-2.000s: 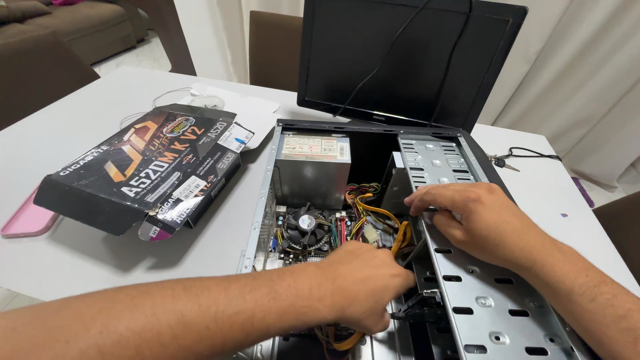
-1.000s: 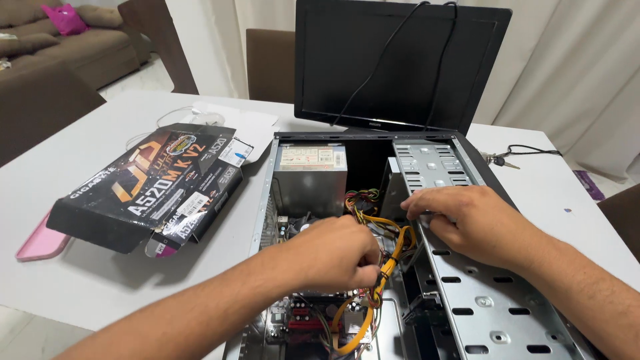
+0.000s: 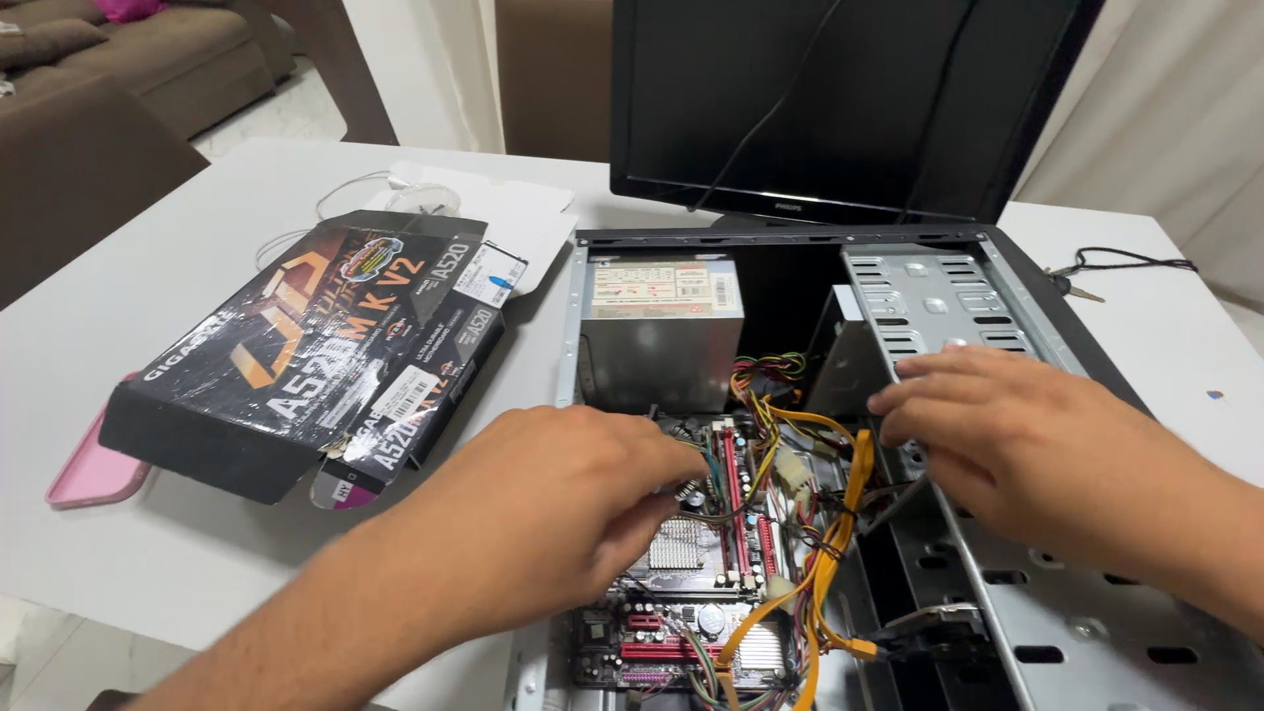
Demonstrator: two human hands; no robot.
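An open metal computer case (image 3: 780,237) lies on the white table. My left hand (image 3: 583,494) is over the upper left of the motherboard (image 3: 681,543), its fingertips bent down among thin cables near the fan area; whether they grip anything is hidden. My right hand (image 3: 1007,434) rests on the drive-bay frame (image 3: 918,296), fingers slightly spread at its inner edge. Between the hands run orange SATA cables (image 3: 839,533) and a bundle of power cables (image 3: 770,370) from the silver power supply (image 3: 662,346). White Molex connectors (image 3: 792,471) lie among them.
A Gigabyte motherboard box (image 3: 326,336) lies left of the case, partly over a pink phone case (image 3: 99,474). Behind stands a Philips monitor (image 3: 839,109) with a black cable hanging across it. Keys (image 3: 1076,286) on a black cord lie at the right.
My left hand has moved from the cables near the drive bays to the motherboard's left side. The orange cables now lie farther over the motherboard. My right hand stays on the drive-bay frame.
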